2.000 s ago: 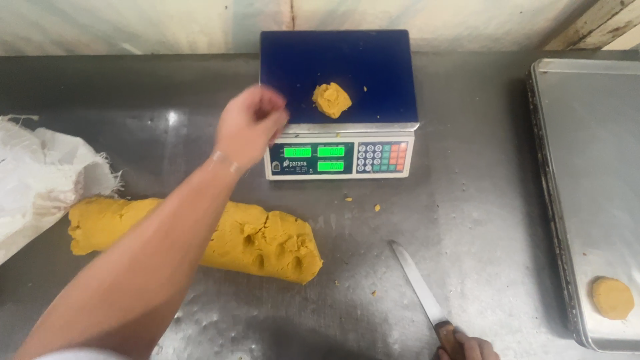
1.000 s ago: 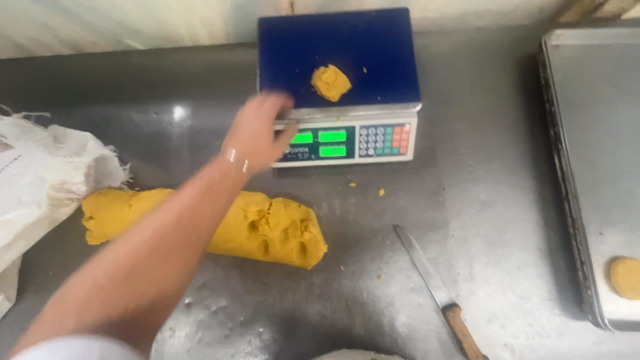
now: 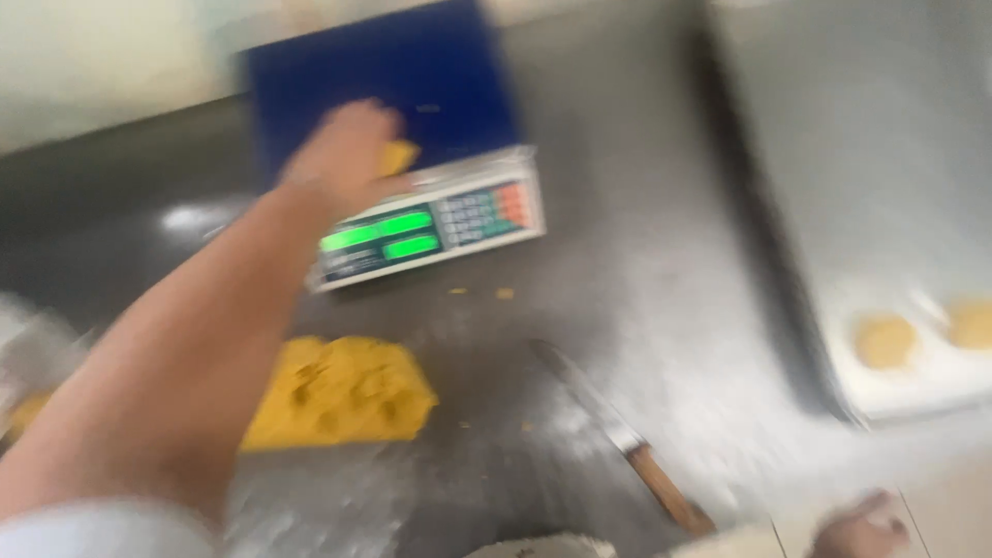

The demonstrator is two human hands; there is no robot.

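Observation:
My left hand (image 3: 349, 155) is closed around a lump of yellow dough (image 3: 399, 157), over the blue plate (image 3: 434, 70) of a digital scale (image 3: 480, 221) with lit green displays. Beneath my forearm lies a thick log of yellow dough (image 3: 364, 391) with finger dents in its top. A knife (image 3: 620, 434) with a wooden handle rests on the metal table, nearest to my right hand (image 3: 860, 531), which is low at the right, blurred and partly cut off by the frame. Nothing can be made out in it.
A metal tray (image 3: 876, 232) at the right holds two round dough pieces (image 3: 885, 341). Small dough crumbs (image 3: 505, 294) lie on the metal table (image 3: 480, 349) in front of the scale. A whitish bag (image 3: 35, 341) is at the left edge. Floor tiles show at the lower right.
My left hand has moved from the scale's front left edge onto the dough lump and taken hold of it. My right hand, out of view one second ago, shows again. The view has shifted right and tilted.

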